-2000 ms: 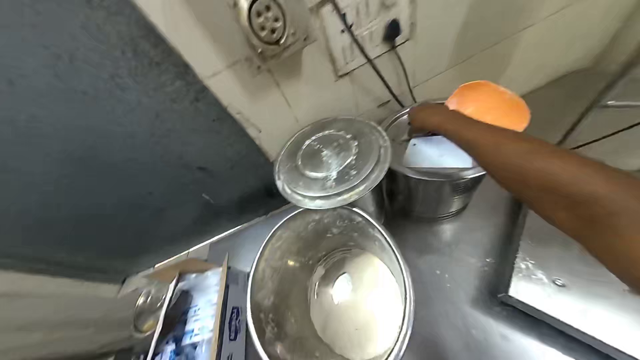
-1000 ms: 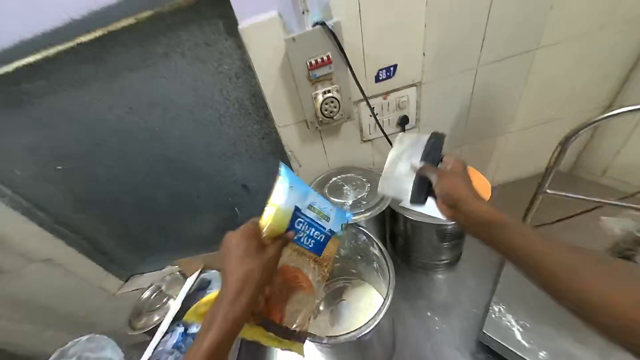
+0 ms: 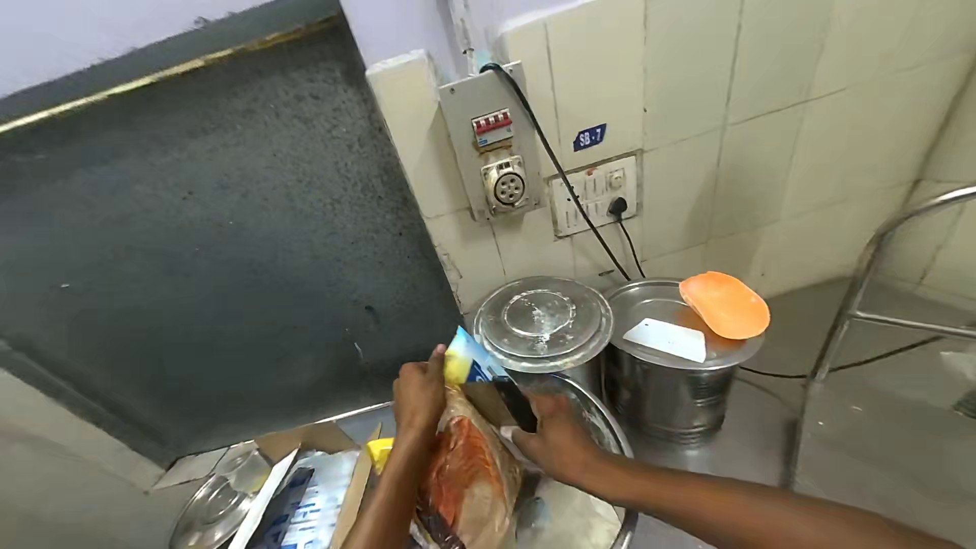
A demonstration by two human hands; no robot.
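Note:
My left hand (image 3: 419, 396) grips the upper edge of a printed plastic packet (image 3: 465, 473), which has a blue and yellow top and orange and brown lower parts. My right hand (image 3: 560, 438) holds a dough scraper (image 3: 499, 404) by its dark handle, with the metal blade against the packet near its top. Behind and below the packet stands a large open steel container (image 3: 621, 442) with pale powder (image 3: 568, 515) inside. The packet and my arms hide part of the container.
A lidded steel container (image 3: 545, 320) stands behind. To its right, another steel container (image 3: 671, 396) bears a white plastic scraper (image 3: 667, 339) and an orange scoop (image 3: 724, 305). An open carton (image 3: 351, 496) and a steel lid (image 3: 210, 511) lie at left. A metal rail (image 3: 835, 343) stands at right.
The right hand has come from the right-hand container with the dark-handled scraper to the packet in the left hand. The packet was not in view two seconds ago. The view has shifted.

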